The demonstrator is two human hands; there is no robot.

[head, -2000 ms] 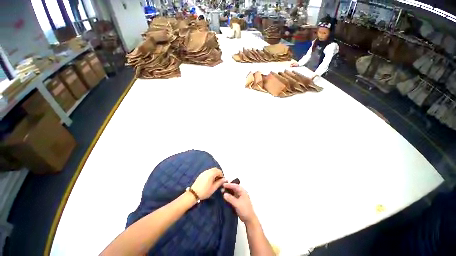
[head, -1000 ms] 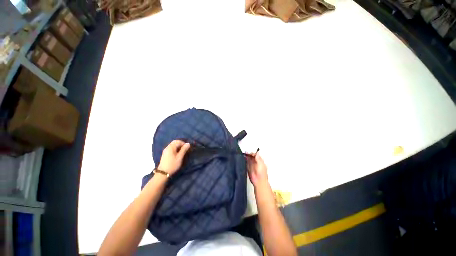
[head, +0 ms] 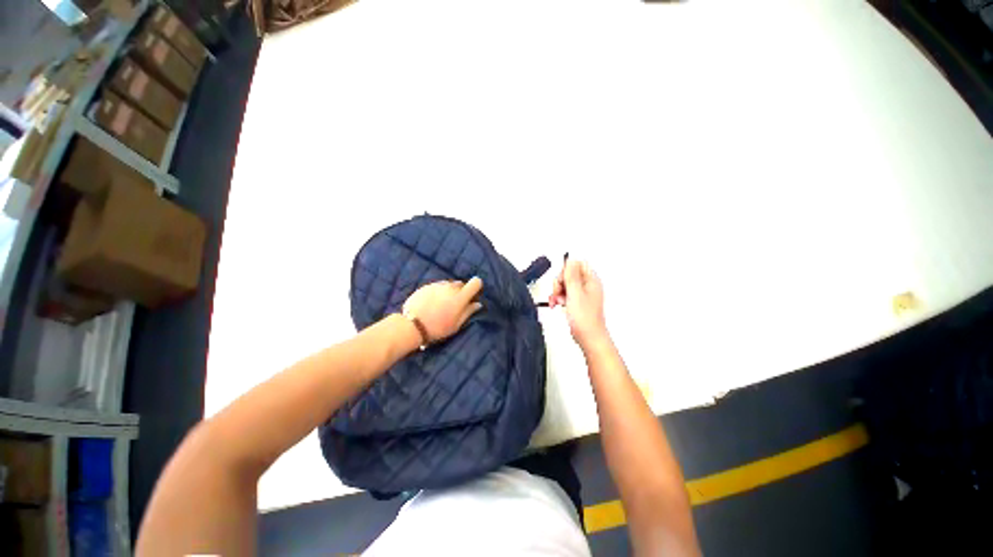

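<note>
A navy quilted backpack lies on the white table at its near edge, against the wearer's body, rounded top pointing away. My left hand rests on its upper front near the pocket's top edge, with finger and thumb tips apart. My right hand is just off the bag's right side, fingers pinched on a thin dark strip that runs from the bag's edge. A dark tip sticks up above the fingers. A short dark strap stands out from the bag's upper right side.
Brown pieces lie at the table's far left corner. A shelf with cartons stands left across a grey aisle. A small yellowish patch is on the table at right. A yellow floor line runs beyond the near edge.
The view has tilted down onto the bag. My left hand has moved right across the bag's front. My right hand has moved slightly up and outward, away from the bag's side, with the thin strip.
</note>
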